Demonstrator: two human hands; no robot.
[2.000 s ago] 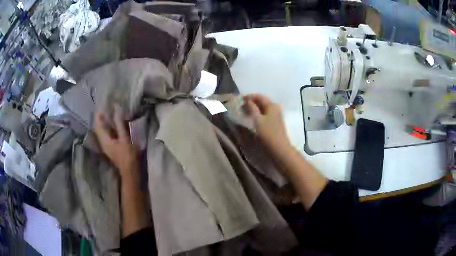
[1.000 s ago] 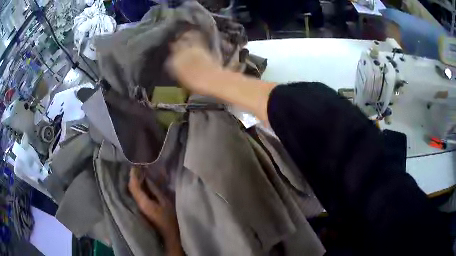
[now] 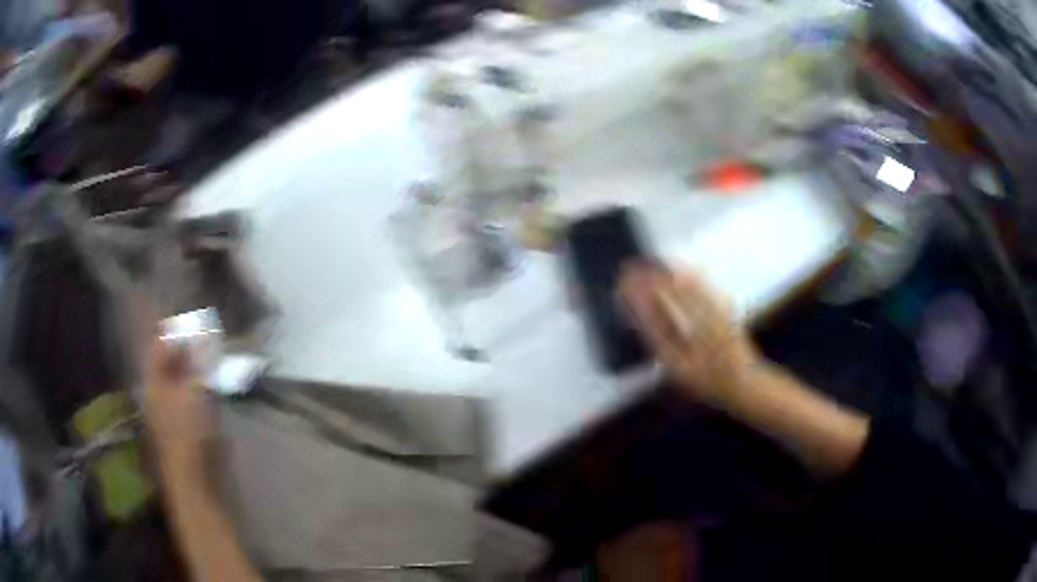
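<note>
The frame is blurred. Grey-brown garment panels (image 3: 353, 483) lie at the lower left over the table edge. My left hand (image 3: 176, 381) is on the cloth at the left, by a small white tag (image 3: 191, 326); whether it grips the tag or cloth cannot be told. A black smartphone (image 3: 603, 267) lies on the white table in front of the sewing machine. My right hand (image 3: 688, 330) is at the phone's right edge, fingers over it; a grip on it cannot be made out.
The white sewing machine (image 3: 478, 171) stands blurred on the white table (image 3: 330, 250). Orange-red handled snips (image 3: 731, 174) lie behind the phone to the right. A yellow-green piece (image 3: 114, 455) shows among the cloth at the left. Mixed items crowd the far right.
The view has swung to the right. My right hand has moved from the cloth pile to the phone. My left hand has gone from low on the cloth to beside the white tag.
</note>
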